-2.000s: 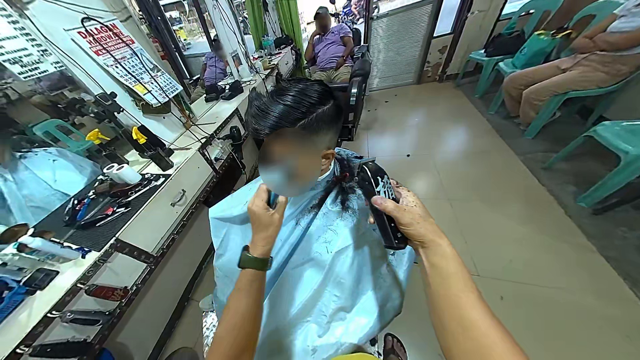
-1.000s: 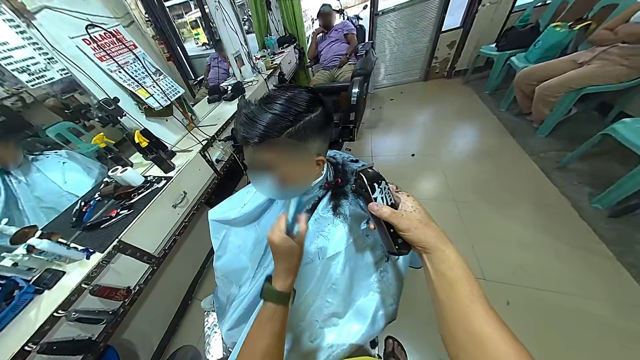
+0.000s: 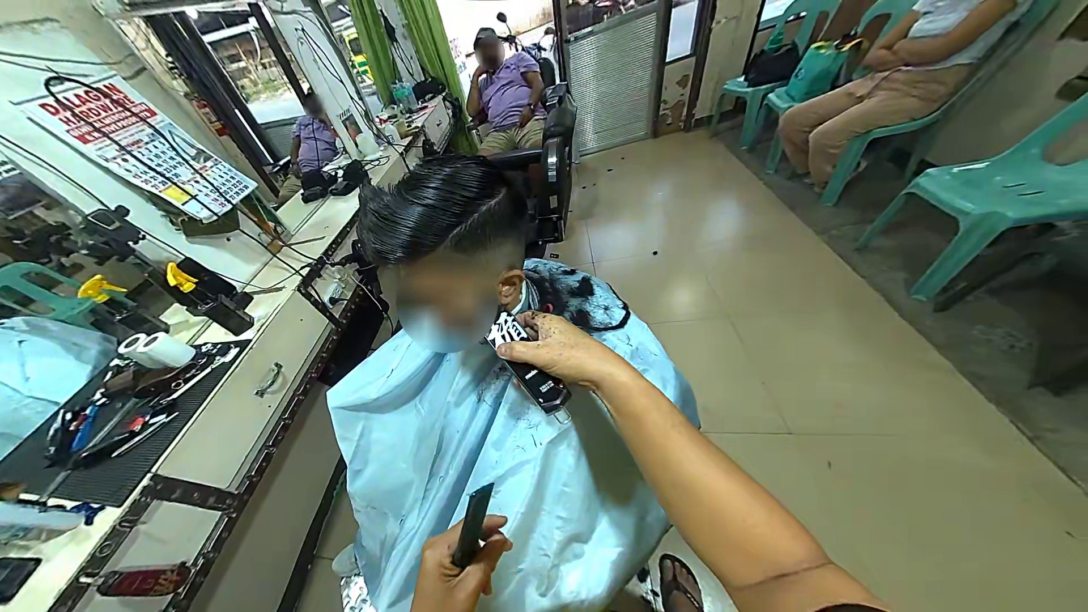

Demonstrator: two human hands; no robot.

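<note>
A seated person with slicked black hair (image 3: pixel 446 204) wears a light blue barber cape (image 3: pixel 510 459) and a face mask (image 3: pixel 438 330). My right hand (image 3: pixel 557 348) holds a black hair clipper (image 3: pixel 537 378), its upper end close to the person's jaw below the ear; whether it touches cannot be told. Dark hair clippings (image 3: pixel 586 297) lie on the cape's shoulder. Low in front of the cape, my left hand (image 3: pixel 463 561) grips a black comb (image 3: pixel 473 523) that points upward.
To the left runs a counter with a black mat (image 3: pixel 93 476) carrying grooming tools, near spray bottles (image 3: pixel 204 297). Behind the seated person are a black barber chair (image 3: pixel 557 170) and a waiting person (image 3: pixel 507 93). Another sits among green plastic chairs (image 3: pixel 1003 200) at right.
My left hand has dropped away from near the person's face to low before the cape. My right hand has moved the clipper from over the shoulder to beside the jaw.
</note>
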